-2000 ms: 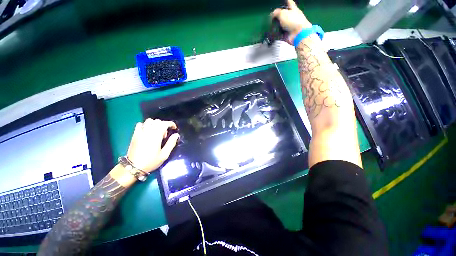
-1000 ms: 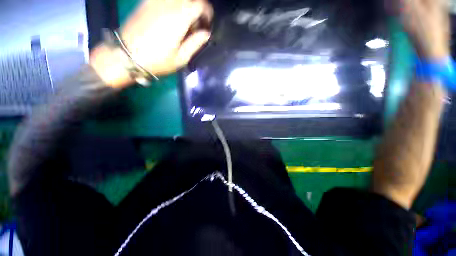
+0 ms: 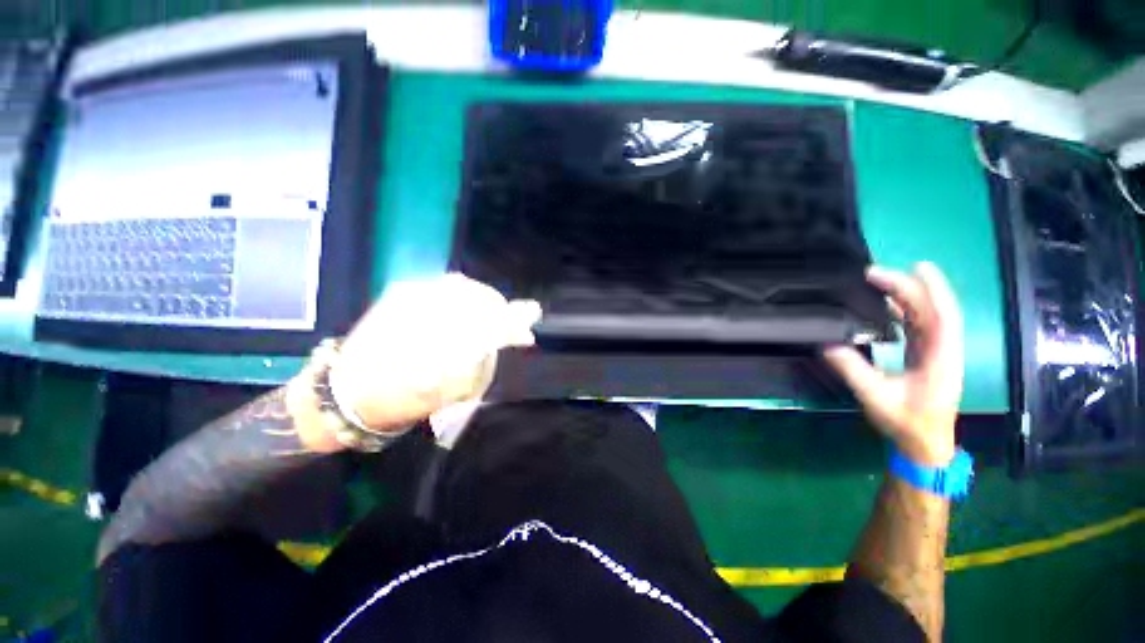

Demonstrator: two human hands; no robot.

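A dark, film-covered display assembly (image 3: 666,226) lies in front of me on a black foam pad (image 3: 678,376). My left hand (image 3: 421,345) is at its near left corner, with thumb and finger closed together there; the fingertips partly hide the corner. My right hand (image 3: 914,364) is at the near right corner, thumb on the near side and fingers on the right side, gripping the corner. The white lead seen before is mostly hidden near my left hand.
A laptop base with keyboard (image 3: 176,201) lies on a black pad at left. A blue screw bin (image 3: 549,32) and a black screwdriver (image 3: 866,59) are on the white rear edge. Another film-covered panel (image 3: 1082,295) is at right. Yellow lines mark the green floor.
My right hand has come from the rear edge, where it held a dark object, to the display's near right corner. My left hand has moved to the near left corner. The view has shifted.
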